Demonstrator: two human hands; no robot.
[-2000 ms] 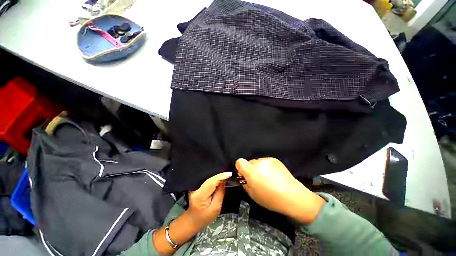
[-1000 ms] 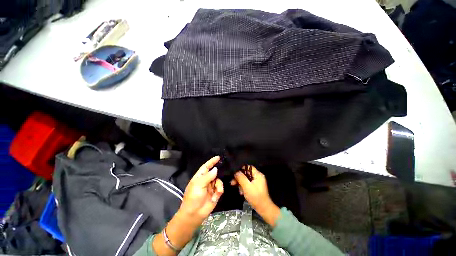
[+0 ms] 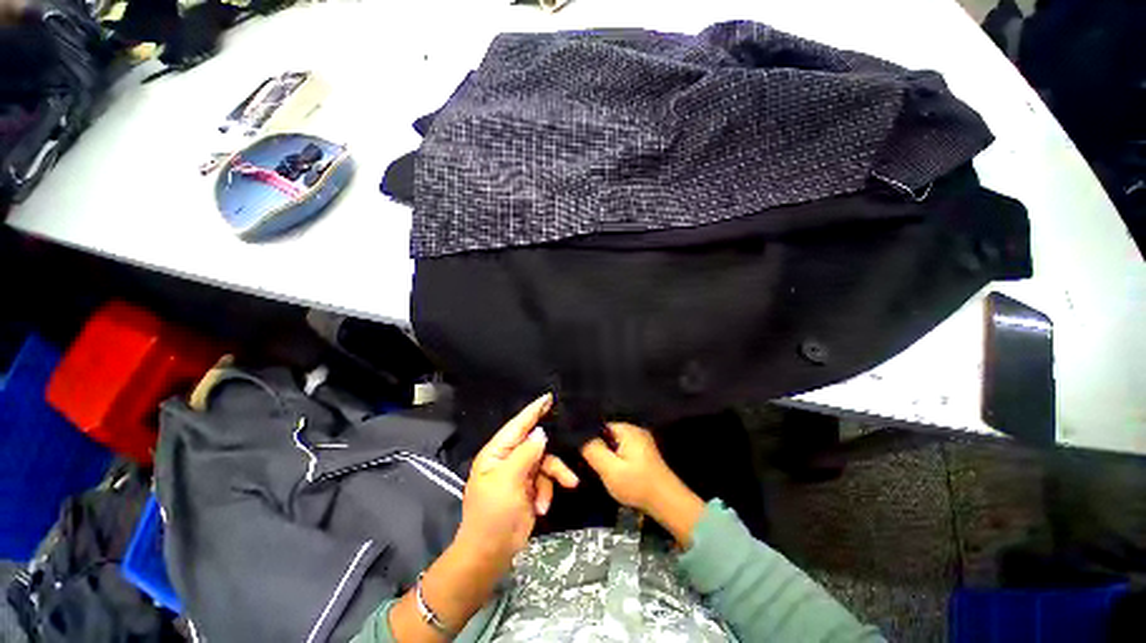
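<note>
A large black coat (image 3: 603,314) lies on the table, its near edge hanging toward my lap. Its checked part (image 3: 628,138) is folded over the back. Dark buttons (image 3: 814,352) show along the black front. My left hand (image 3: 503,490) is at the near edge, index finger extended against the dark cloth, fingers apart, with nothing visible in it. My right hand (image 3: 635,467) is just right of it, fingers curled at the black cloth. A small dark thing shows at its fingertips, too unclear to name. No needle or thread can be made out.
A blue-grey bowl (image 3: 239,207) with dark buttons and a pink item stands on the white table (image 3: 314,270), far left. A smartphone (image 3: 1018,371) lies at the right edge. A grey garment (image 3: 251,502) and red crate (image 3: 113,377) are at lower left.
My hands have moved apart, the right one lower with its fingers curled, the left with its index finger extended. The view has shifted, and more buttons show on the coat front.
</note>
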